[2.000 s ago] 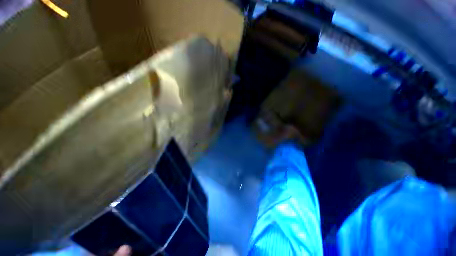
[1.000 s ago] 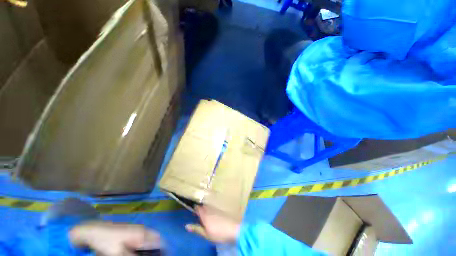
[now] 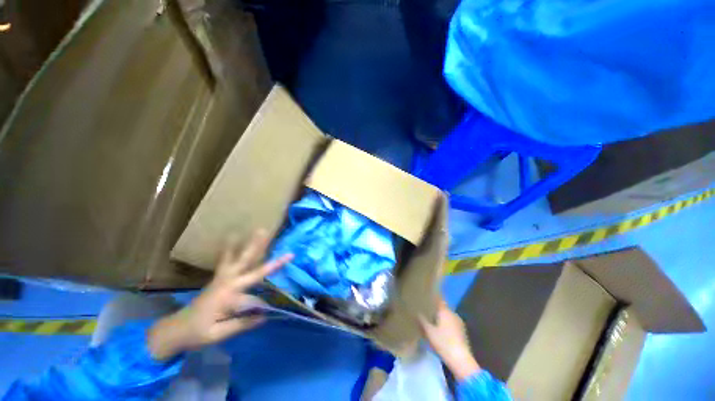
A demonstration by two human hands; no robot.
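Observation:
A brown carton (image 3: 378, 184) lies in front of me with its flaps spread open. Inside is crinkled, shiny plastic film (image 3: 337, 247) that looks light blue; what lies under it is hidden. My left hand (image 3: 223, 298) is at the carton's left front side, fingers spread, slightly blurred, holding nothing that I can see. My right hand (image 3: 448, 335) is at the carton's right front corner, fingertips against the right flap; whether it grips the flap is unclear.
A much larger carton (image 3: 94, 157) stands at left. Another open carton (image 3: 560, 337) is at lower right. A person in a blue smock (image 3: 580, 70) sits on a blue stool (image 3: 502, 168) at upper right. Yellow-black floor tape (image 3: 541, 249) crosses behind the cartons.
The middle carton's closed top has opened, showing the film. My left hand has moved up and right to its left side; my right hand has moved right along it.

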